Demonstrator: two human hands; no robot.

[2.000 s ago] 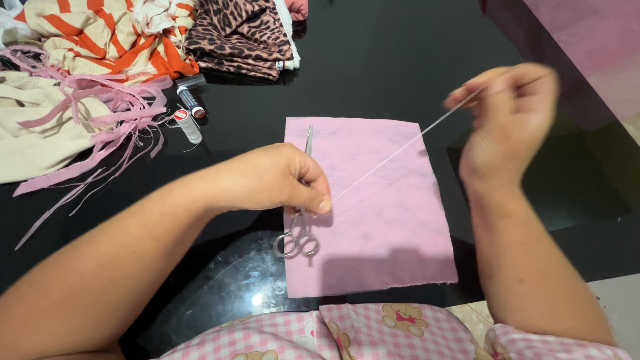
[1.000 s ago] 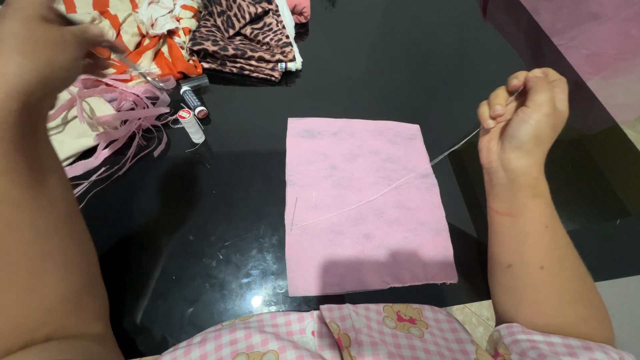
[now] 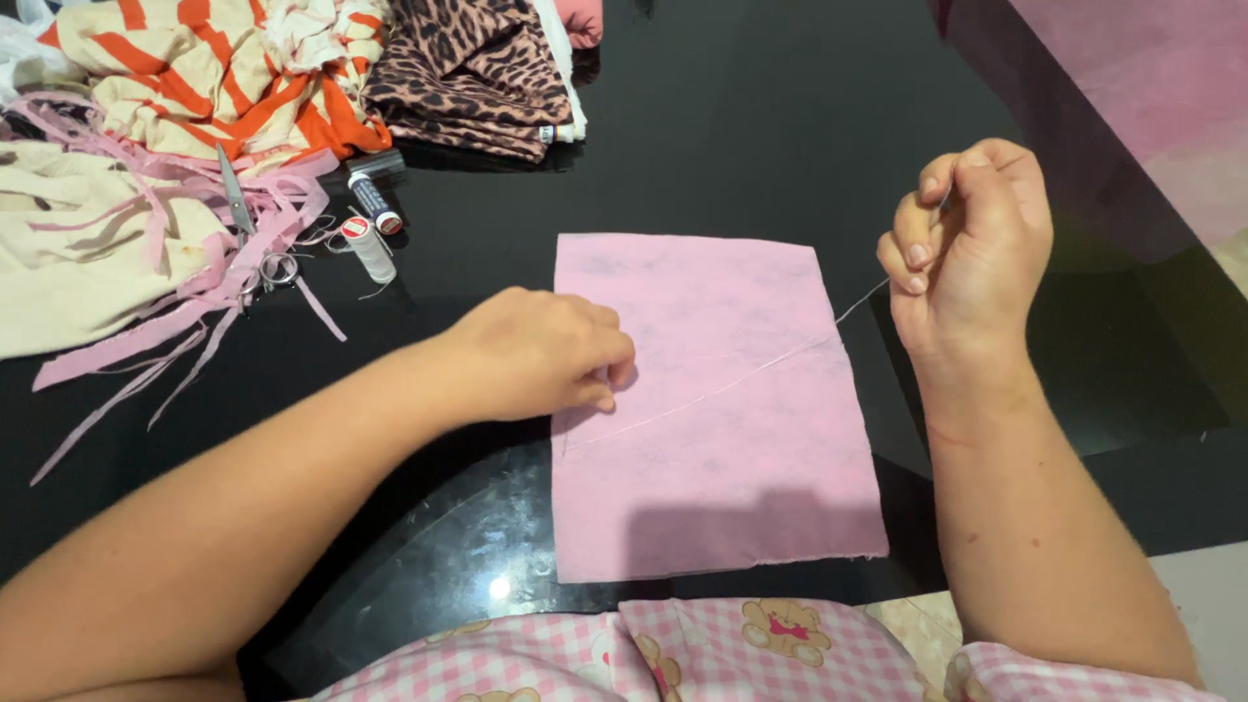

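Note:
A rectangle of pink fabric (image 3: 721, 409) lies flat on the glossy black table. Across it runs a white thread (image 3: 721, 390), from a needle (image 3: 565, 439) at the fabric's left edge up to my right hand (image 3: 970, 244). That hand is raised beyond the right edge, its fingers closed on the thread. My left hand (image 3: 556, 356) rests over the left edge, fingers curled just above the needle; whether it grips anything is hidden.
Scissors (image 3: 234, 195) lie on pink fabric strips (image 3: 185, 336) at the left. Nearby are a white thread spool (image 3: 369, 252), a dark-labelled tube (image 3: 375, 203), orange-striped cloth (image 3: 214, 78), cream cloth (image 3: 88, 253) and folded leopard-print fabric (image 3: 478, 73).
The scissors, under my left hand on the pink fabric two seconds ago, now lie on the strips at the left. My left hand has come back from the upper left to the fabric's edge.

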